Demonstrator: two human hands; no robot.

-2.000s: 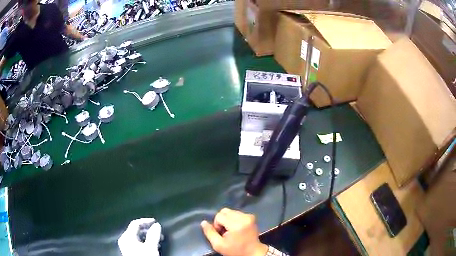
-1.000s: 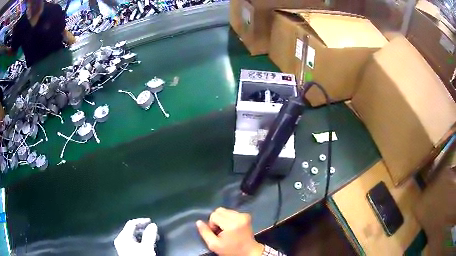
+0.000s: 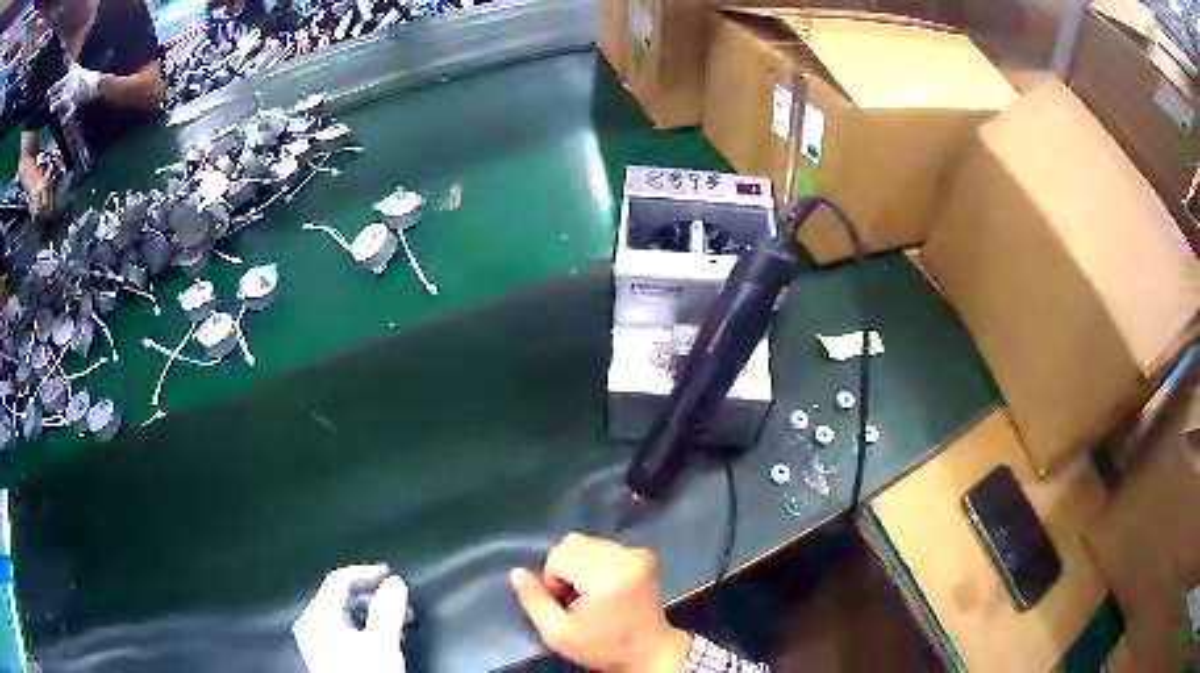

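Note:
My left hand [image 3: 353,621], in a white glove, rests loosely curled at the bottom edge of the view, with a gap between thumb and fingers. My bare right hand [image 3: 592,602] is loosely curled over the belt's near edge, thumb apart from the fingers. I see nothing held in either hand. The black electric screwdriver [image 3: 717,368] leans on the grey-white screw feeder [image 3: 678,296], its bit pointing down just above my right hand and not touched by it.
Many round wired units [image 3: 171,217] are heaped on the green belt [image 3: 461,381] at left; several lie apart. White rings [image 3: 824,435] and a paper scrap [image 3: 851,345] lie right of the feeder. Cartons [image 3: 855,145] and a phone [image 3: 1011,536] are at right. A person [image 3: 99,66] stands far left.
The view has shifted slightly, so the belt and things on it appear a little further left and up. The person at far left now has a gloved hand raised. My hands keep nearly the same pose.

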